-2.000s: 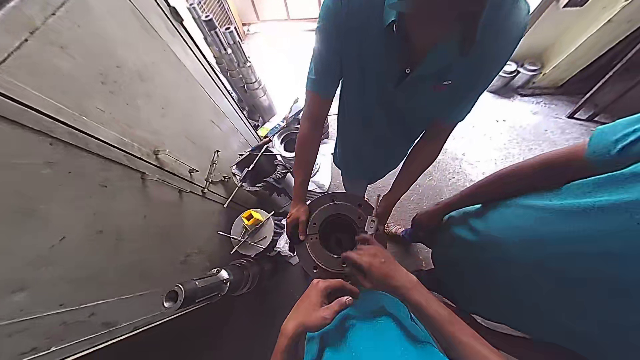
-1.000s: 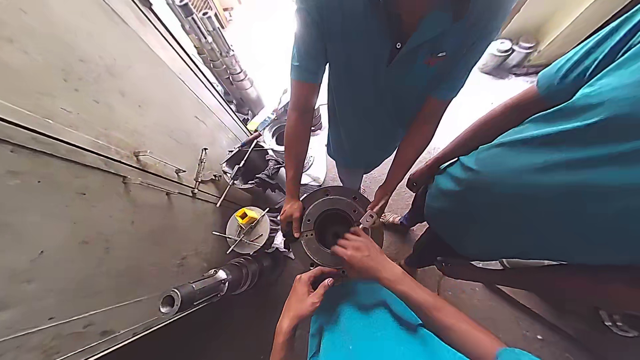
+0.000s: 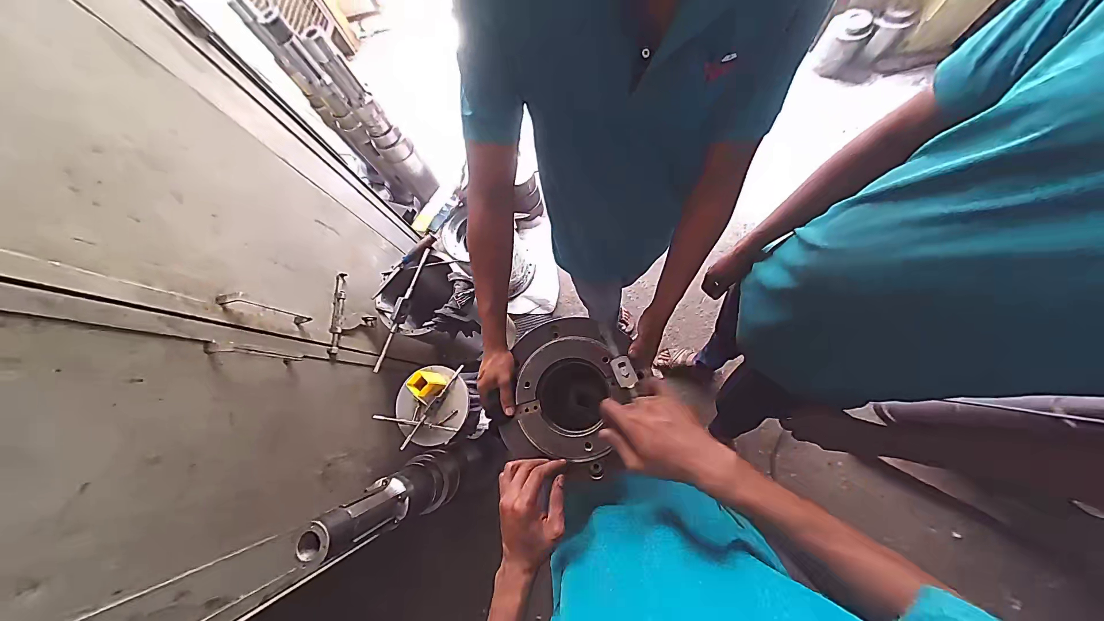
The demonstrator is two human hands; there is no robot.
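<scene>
A round steel flange with a ring of bolt holes [image 3: 543, 379] stands upright below me, its dark bore facing up. My left hand [image 3: 530, 511] rests with bent fingers on the near rim of the flange. Over its right side is my right hand [image 3: 657, 431], fingers near the bore's edge and blurred; whether it holds something small cannot be told. A co-worker opposite has one hand on the left rim and the other at the right rim, beside a small flat metal piece [image 3: 624, 372] that lies on the flange.
A grey metal cabinet [image 3: 155, 414] runs along the left. Beside it are a round plate [image 3: 412, 431] with rods and a yellow block [image 3: 426, 384], and a steel shaft [image 3: 362, 517]. Another person stands at the right. Metal cylinders [image 3: 854, 39] stand at the back right.
My right hand has moved from over the bore to its right edge since one second ago. My left hand stays at the near rim. The co-worker's hands remain on the flange.
</scene>
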